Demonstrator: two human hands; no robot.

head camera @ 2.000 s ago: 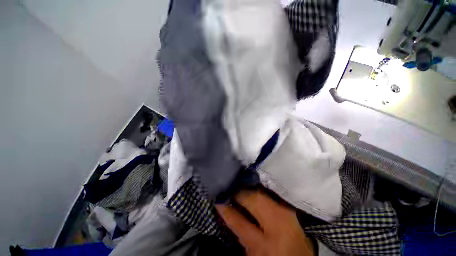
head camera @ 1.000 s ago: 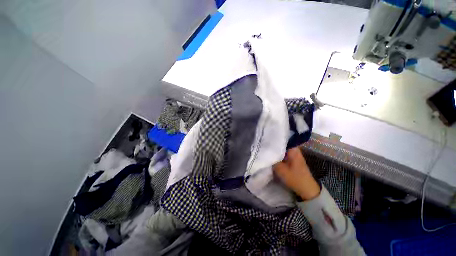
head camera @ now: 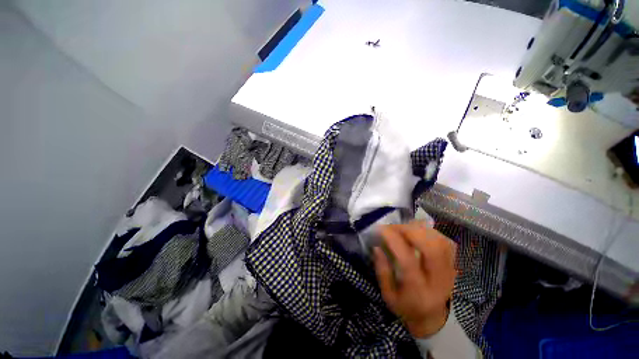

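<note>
The garment in work point(head camera: 298, 263), black-and-white gingham with grey and white panels and navy strips, hangs bunched from the table's front edge over my lap. Its white panel point(head camera: 389, 172) stands up in a fold against the table edge. My right hand point(head camera: 417, 273) comes from the lower right in a light grey sleeve. It is blurred, its fingers curled at the pale cloth just below a navy strip. Whether they grip the cloth is unclear. My left hand is not visible.
The sewing machine point(head camera: 571, 59) with its lit needle plate point(head camera: 483, 112) stands at the right on the white table point(head camera: 413, 77). A dark phone point(head camera: 626, 156) lies at the right edge. Garment pieces point(head camera: 165, 263) and a blue tray edge point(head camera: 238, 189) are at the left.
The raised garment has come down and sits lower and more bunched at the table edge. My right hand has moved from the garment's right side onto the pale cloth in front.
</note>
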